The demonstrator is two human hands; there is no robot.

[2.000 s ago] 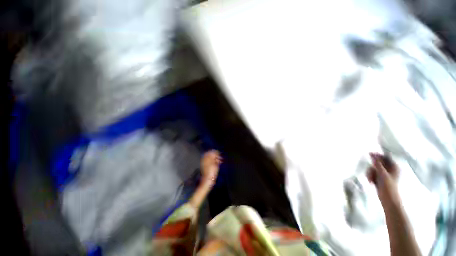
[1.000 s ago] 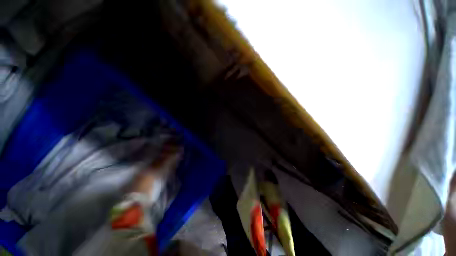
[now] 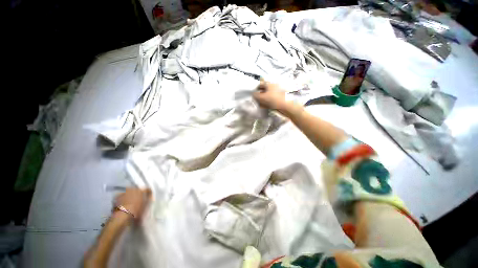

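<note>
A large pale grey-white garment (image 3: pixel 230 172) lies crumpled and spread over the near middle of the table. My left hand (image 3: pixel 132 203), with a thin bracelet at the wrist, is slightly blurred and holds the garment's left edge. My right hand (image 3: pixel 270 97) grips the garment's far part, near the pile. The fingers are curled into the cloth. I cannot tell whether a tool is in either hand.
A heap of pale garments (image 3: pixel 220 47) lies on the white table (image 3: pixel 63 188) at the far side. A green holder (image 3: pixel 346 96) carries an upright phone (image 3: pixel 355 76). More pale cloth (image 3: pixel 377 57) lies far right, with clear plastic (image 3: pixel 419 34) behind.
The view has swung from the blue crate beside the table to the tabletop. My left hand, earlier over the crate, is now on the garment. My right hand is now farther forward on cloth.
</note>
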